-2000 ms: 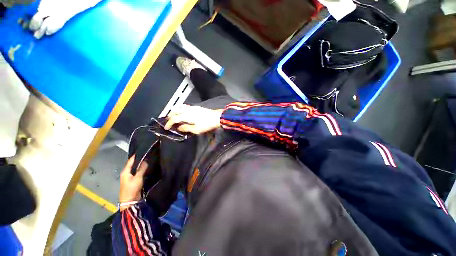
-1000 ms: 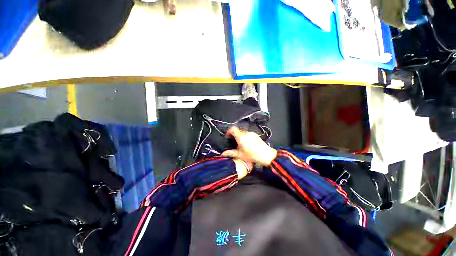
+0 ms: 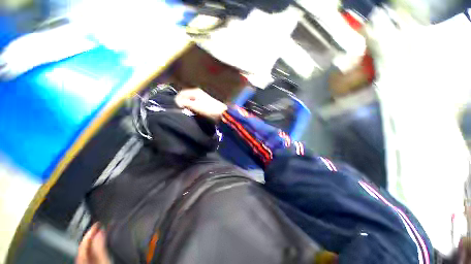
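Note:
The frame is blurred. My right hand (image 3: pixel 201 101) is closed on the upper edge of a black bag (image 3: pixel 178 126) and holds it up above my knees, beside the bench edge. A pale zipper or trim line curves along the bag's left side. My left hand (image 3: pixel 94 246) is at the bottom left, partly cut off by the frame's edge, away from the bag. Its fingers show, blurred, with nothing seen in them.
The bench has a yellow edge (image 3: pixel 85 135) and a bright blue mat (image 3: pixel 57 105) at the left, with a whitish glove (image 3: pixel 46 49) on it. A blue crate (image 3: pixel 301 121) with dark contents stands beyond my right forearm. A large white-covered surface (image 3: pixel 413 113) is at the right.
The view has swung to the right. The bag has gone from my lap to a raised position in my right hand. My left hand has parted from my right hand and the bag.

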